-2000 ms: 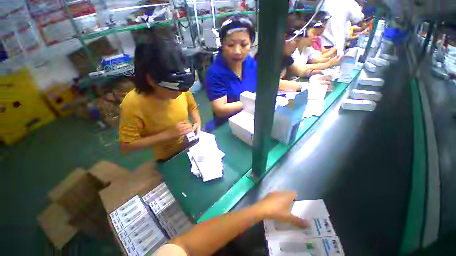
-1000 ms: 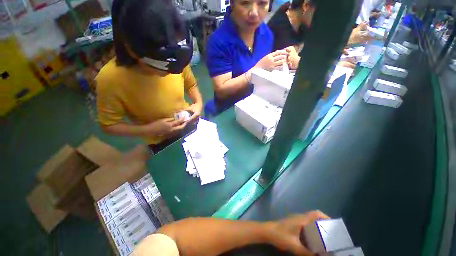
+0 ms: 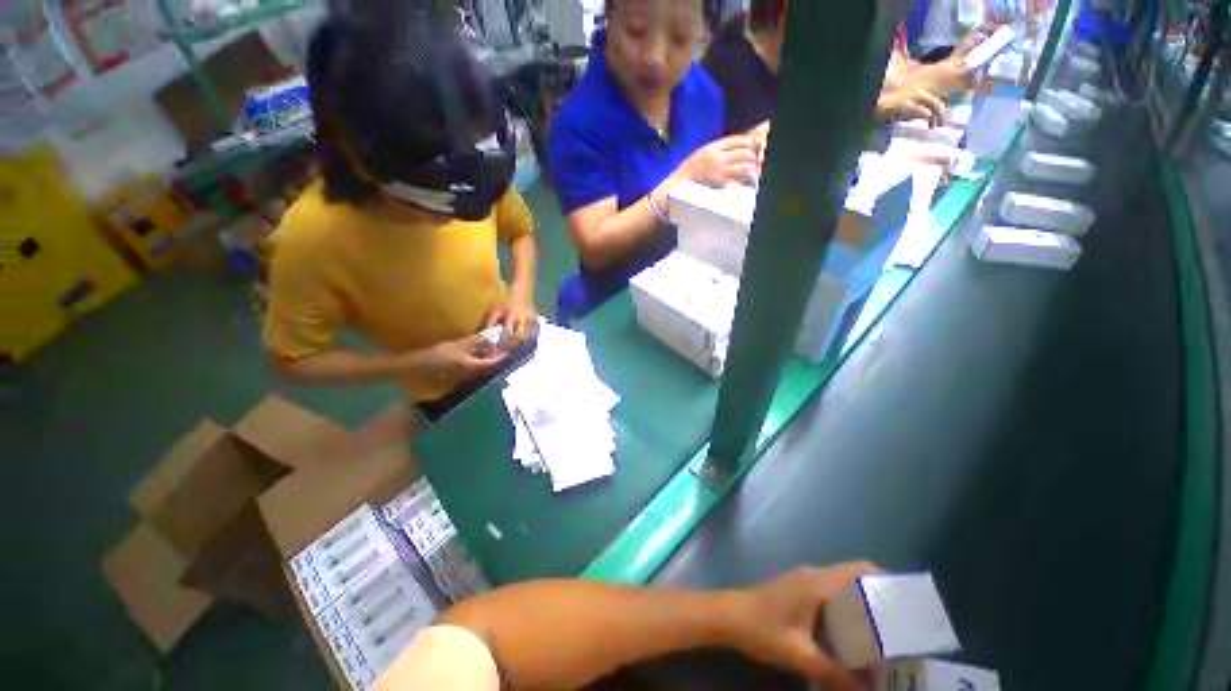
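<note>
My left hand [image 3: 797, 624] comes in from the lower left, at the bottom of the view over the dark belt. It is closed around the left side of a group of white product boxes [image 3: 907, 618], seen partly end-on. Another box of the group shows below, cut off by the bottom edge. The fingers on the far side are hidden. My right hand is not in view. A brown shipping carton [image 3: 338, 485] with rows of white printed boxes [image 3: 365, 581] stands at the lower left, partly behind my forearm.
Several white boxes [image 3: 1026, 247] lie spaced on the conveyor belt [image 3: 945, 405]. A green post [image 3: 790, 230] slants up from the belt's left edge. The green side table [image 3: 648, 432] bears loose white pieces [image 3: 560, 405] and larger white boxes [image 3: 686, 308]. An open empty carton [image 3: 203, 506] and coworkers are left.
My left hand was spread on the flat printed faces of the boxes; it now grips them, turned more end-on. Since one second ago, hand and boxes have barely moved. The view has shifted slightly.
</note>
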